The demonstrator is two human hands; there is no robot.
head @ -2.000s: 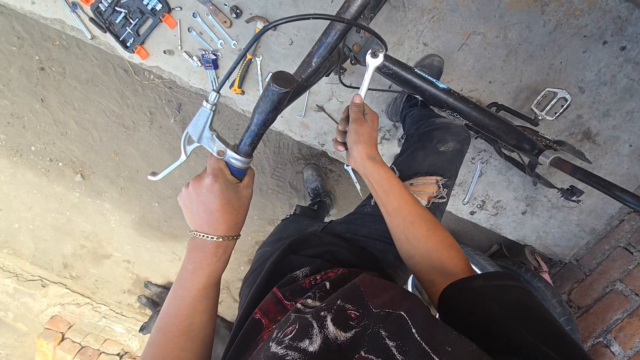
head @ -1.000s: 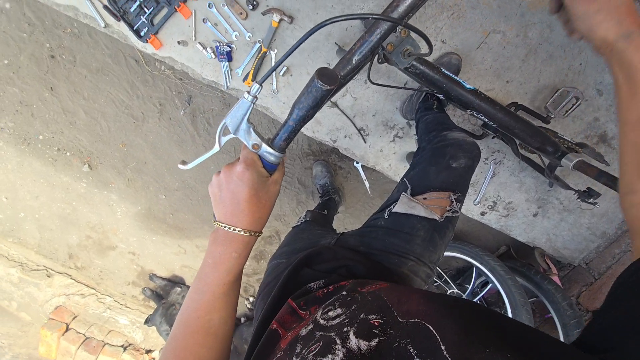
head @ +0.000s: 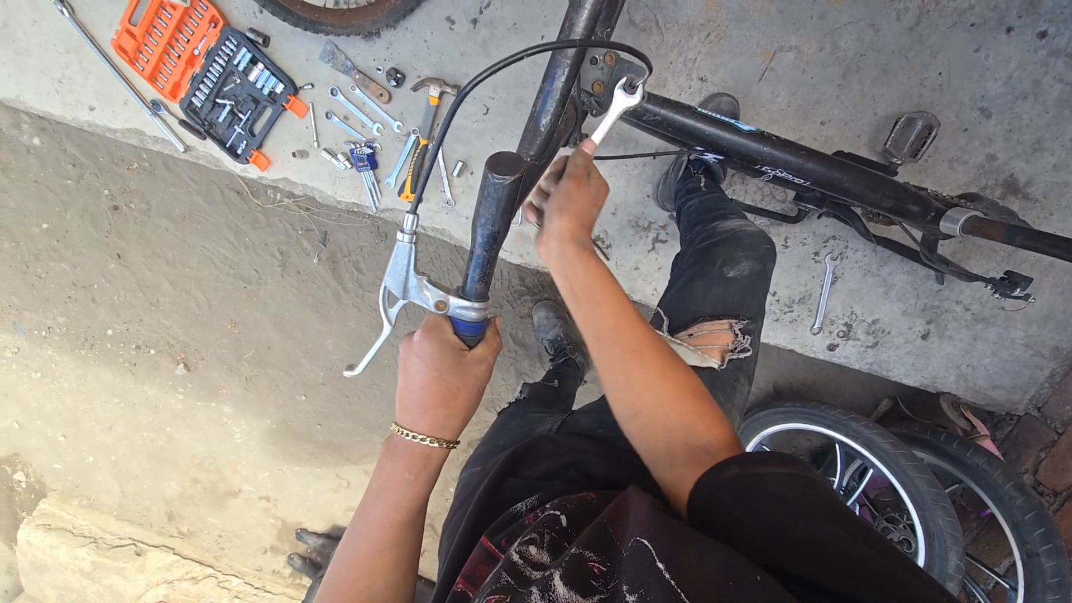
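My left hand grips the end of a black bicycle handlebar, just below the clamp of a silver brake lever. A black brake cable arcs from the lever to the area by the frame's head. In my right hand is a combination wrench, its open end at a bolt or fitting near the front of the black bicycle frame. Whether the jaws sit fully on it cannot be told. My fingers hide the wrench's lower part.
On the concrete lie an orange socket set case, a claw hammer, a scraper, hex keys and several wrenches. Another wrench lies below the frame. Wheels rest at lower right, and a pedal sticks out above the frame.
My right hand was at the upper right corner one second ago and is back at the frame's head with the wrench. My left hand has kept its grip on the handlebar.
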